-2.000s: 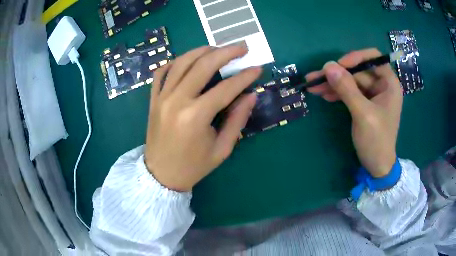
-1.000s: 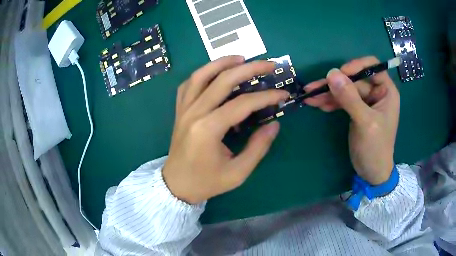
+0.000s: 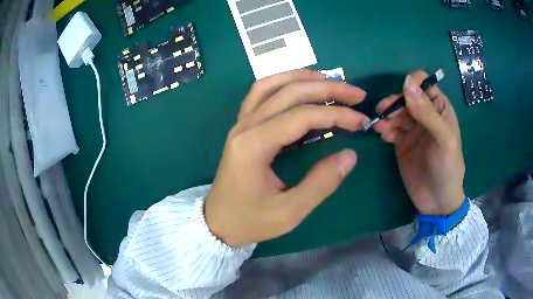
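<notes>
A dark circuit board [image 3: 318,138] lies on the green mat, mostly hidden under my left hand. My left hand [image 3: 269,157] is spread over it, thumb apart from the fingers, not gripping anything. My right hand [image 3: 429,134], with a blue wrist band, holds a thin black pen-like tool [image 3: 396,106] with a pale rear end. A tiny greyish piece [image 3: 367,124] shows at the tool's tip, beside my left index fingertip; whether the finger touches it I cannot tell. A white label sheet [image 3: 283,64] with grey rectangles lies behind my left hand.
Another dark board [image 3: 161,67] lies at the left, with one more behind it at the frame's edge. A narrow board [image 3: 472,67] lies at the right, small boards at the top right. A white charger [image 3: 79,38] with cable and a whitish packet [image 3: 49,111] lie far left.
The tool's tip has come off the board to my left index fingertip, with the small piece at it. My left hand has shifted right, its thumb further from the fingers.
</notes>
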